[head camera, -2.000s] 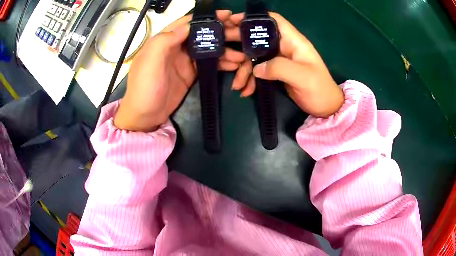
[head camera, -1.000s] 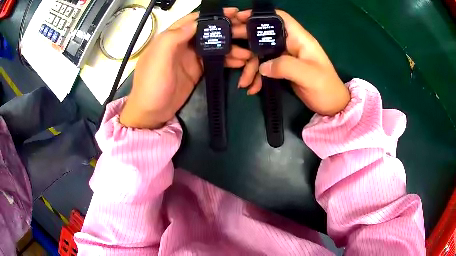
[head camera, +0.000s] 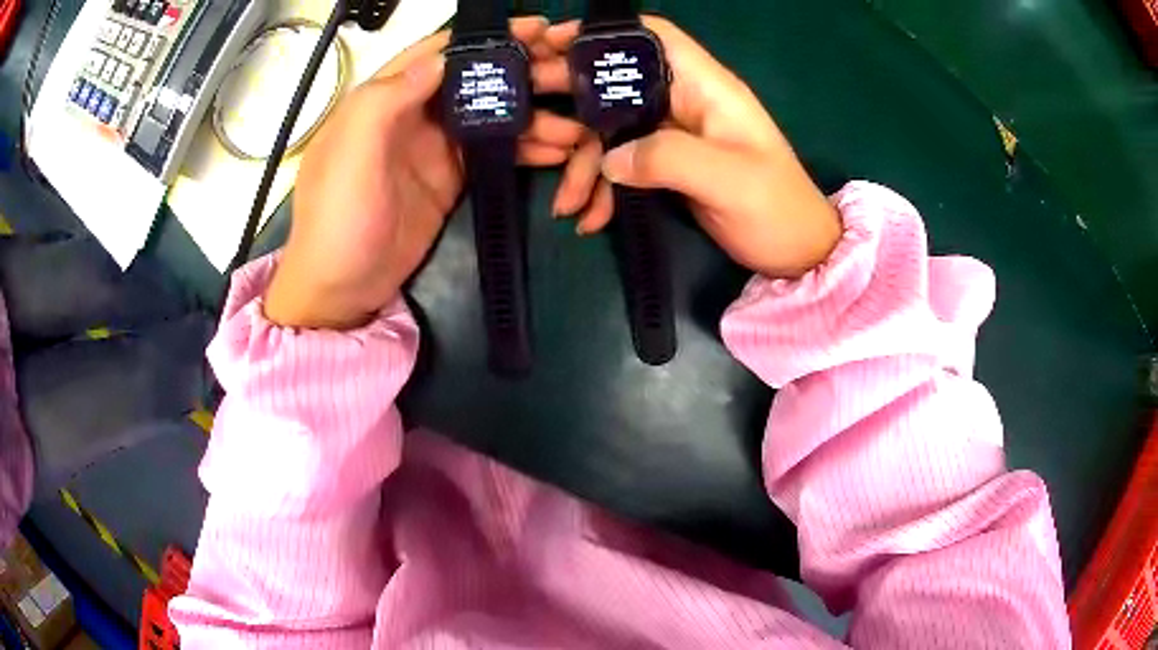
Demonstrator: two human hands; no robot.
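My left hand (head camera: 368,191) holds a black smartwatch (head camera: 488,92) by its case, face up, its strap hanging toward me. My right hand (head camera: 730,165) holds a second black smartwatch (head camera: 618,81) beside it, the thumb at the case's lower edge. Both screens are lit with white lines of text, too small to read. The two cases are close together but apart. Both upper straps run out at the top edge of the picture. Some fingers are hidden behind the cases.
A desk calculator (head camera: 121,70) on white paper (head camera: 108,203) is at the upper left. A yellow card (head camera: 210,210) with a coiled pale ring (head camera: 229,142) and a black cable (head camera: 282,159) is beside it. Red trays (head camera: 1124,571) stand at the lower right, on the green bench mat (head camera: 572,419).
The whole view has shifted, so hands, watches and bench appear farther left than one second ago. Both hands keep their hold, and both screens still show white text.
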